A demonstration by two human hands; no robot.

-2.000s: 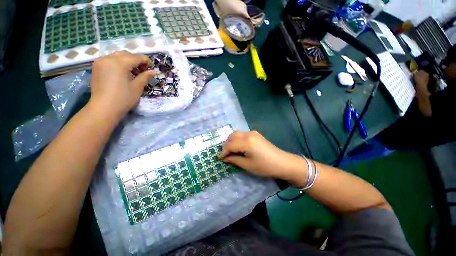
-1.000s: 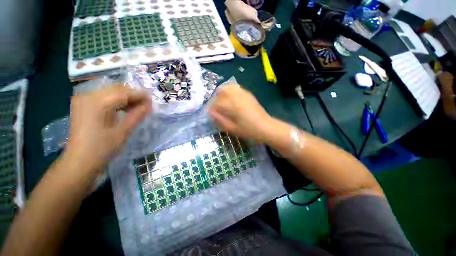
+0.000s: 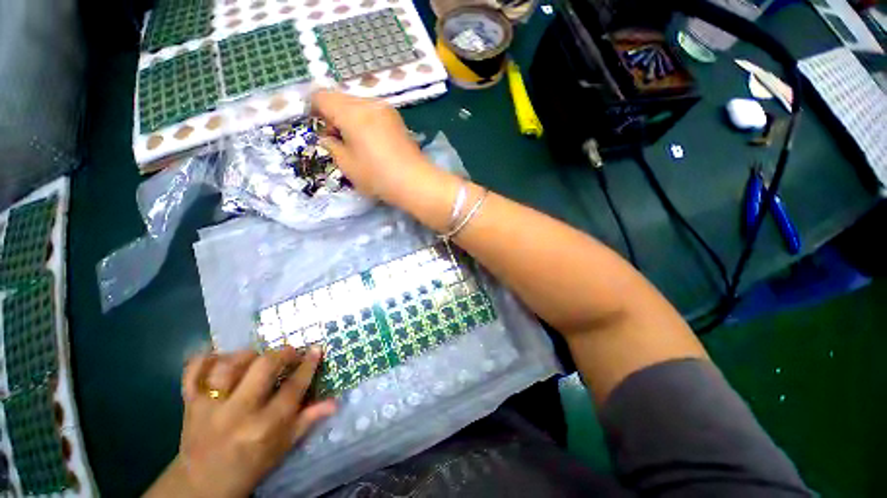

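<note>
The green PCB panel (image 3: 389, 340) lies on bubble wrap (image 3: 389, 409) in front of me. Silvery shields (image 3: 321, 297) cover its far rows; nearer units show green and gold. My left hand (image 3: 248, 404) rests over the panel's near left part, fingertips on the board; whether it holds a shield is hidden. My right hand (image 3: 365, 141) is at the open clear bag (image 3: 253, 185), thumb and fingers over the heap of loose shields (image 3: 303, 156); I cannot tell if it pinches one.
Foam trays (image 3: 277, 102) with green panels lie beyond the bag, and more panels (image 3: 29, 340) at the far left. A tape roll (image 3: 473, 44), a yellow knife (image 3: 524, 100), a black box (image 3: 593, 92) with cables, a white item (image 3: 747, 114) and blue-handled pliers (image 3: 772, 209) are right.
My left hand has come from near the bag down onto the panel's left part. My right hand has moved from the panel up to the shields in the bag. The view has shifted.
</note>
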